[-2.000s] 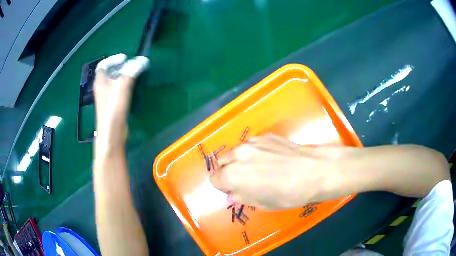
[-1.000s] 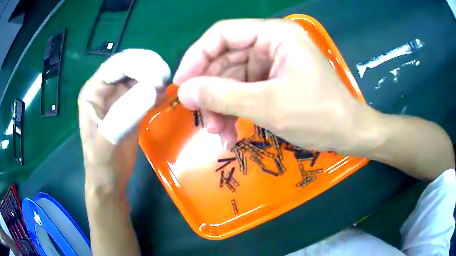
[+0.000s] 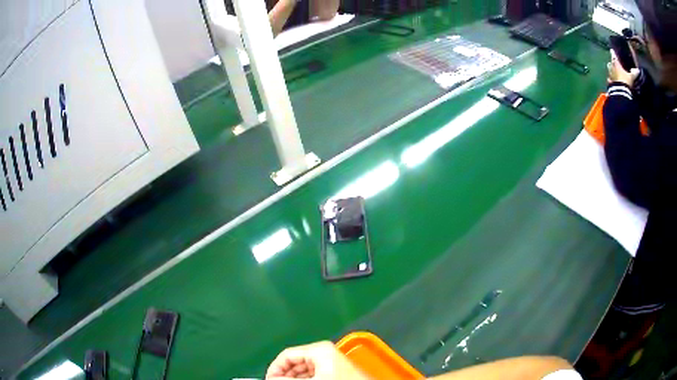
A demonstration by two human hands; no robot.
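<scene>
My right hand point(image 3: 312, 361) is at the bottom edge with curled fingers. Its fingertips are cut off, so I cannot tell whether it holds anything. My left hand cannot be made out; only a thin white sliver shows at the bottom edge. The orange tray point(image 3: 371, 349) shows only its far rim corner beside my right hand; its inside is out of the picture. A black phone middle frame point(image 3: 324, 256) lies on the glossy green conveyor belt point(image 3: 438, 197), with its dark camera end away from me and a small white square near its near end.
More frames lie on the belt at lower left point(image 3: 158, 334) and upper right point(image 3: 519, 102). A clear pocketed sheet point(image 3: 449, 61) lies beyond. A pale vented cabinet point(image 3: 82, 126) and white post point(image 3: 271, 96) stand left. A person point(image 3: 631, 141) sits right, beside white paper point(image 3: 594, 193).
The view has swung up and right. My hands and the orange tray, central before, are now mostly below the picture. The cabinet, posts and neighbouring person have come into view.
</scene>
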